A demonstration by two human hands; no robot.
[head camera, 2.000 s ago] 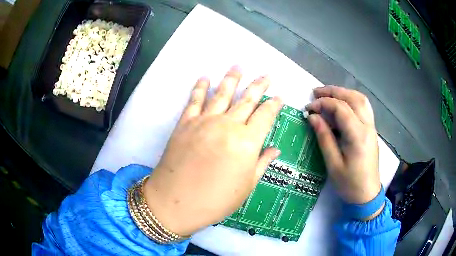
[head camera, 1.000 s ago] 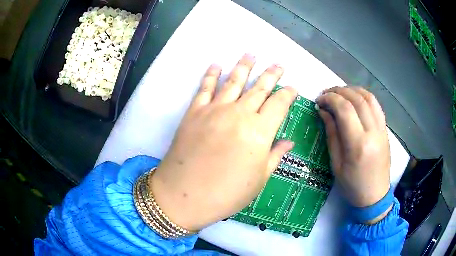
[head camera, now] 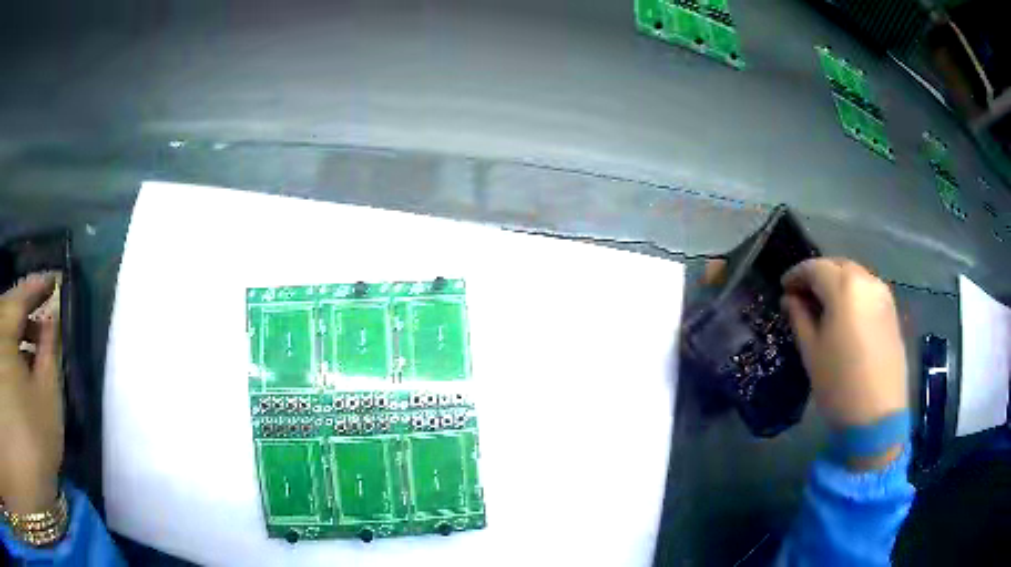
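The green circuit board panel [head camera: 366, 360] lies flat on the white work mat [head camera: 177, 332], untouched, with small black components [head camera: 360, 289] on its top and bottom edges. My right hand [head camera: 848, 343] reaches into the black component bin [head camera: 721, 349] at the right, over small dark parts; whether its fingers hold one cannot be told. My left hand [head camera: 31, 388] is at the far left edge, partly cut off, with its fingertips in the dark spacer bin [head camera: 67, 321]; the spacers are mostly hidden and its grasp cannot be told.
Several green panels, such as one at the top [head camera: 693, 28] and one at the right [head camera: 856, 102], lie on the dark grey belt [head camera: 443, 100]. A black slim object [head camera: 933, 388] and a white sheet [head camera: 981, 354] are at the far right. A thin cord runs behind the mat.
Both hands have left the board, the left to the left bin and the right to the component bin. The view has turned, so the board appears more upright and further left.
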